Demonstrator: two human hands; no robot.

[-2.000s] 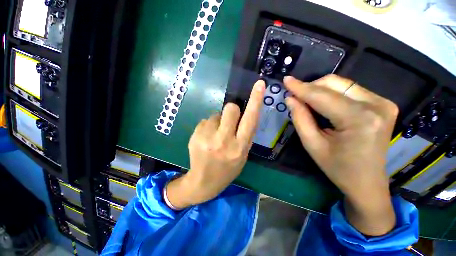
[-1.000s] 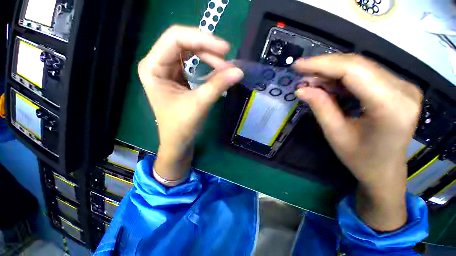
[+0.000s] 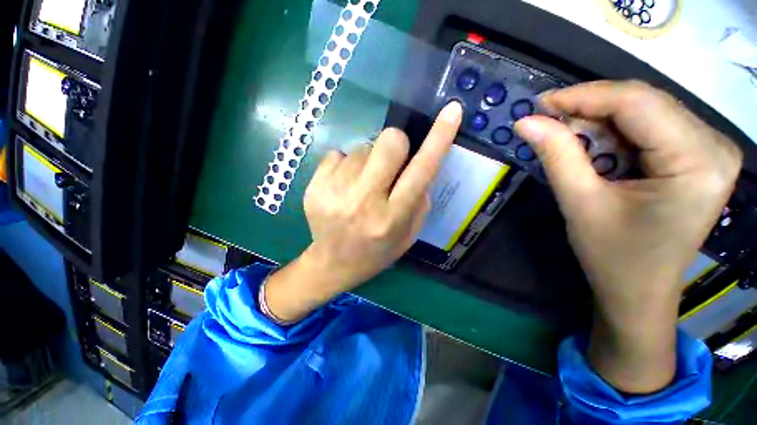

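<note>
A clear lens film sheet [image 3: 503, 134] with dark blue circles lies over the top end of a half-assembled phone [image 3: 447, 189]. The phone sits in a pocket of the black foam tray [image 3: 531, 217]; its silvery battery with yellow side strips shows below the sheet. My right hand [image 3: 635, 178] pinches the sheet between thumb and fingertips. My left hand [image 3: 370, 199] holds nothing; its extended index fingertip presses at the sheet's lower left, by the rear cameras. The sheet and fingertip partly hide the camera module. The clear sheet stretches left over the mat.
A dotted liner strip [image 3: 314, 106] lies on the green mat [image 3: 236, 178]. More phones in black trays are stacked at the left. Other phones sit in the tray at the right, partly behind my right hand. A ring-shaped roll [image 3: 675, 25] with small rings inside stands on white paper at top right.
My left hand has released the sheet, moved down and put its index finger on it. The sheet has gone from held above the phone to over its camera end.
</note>
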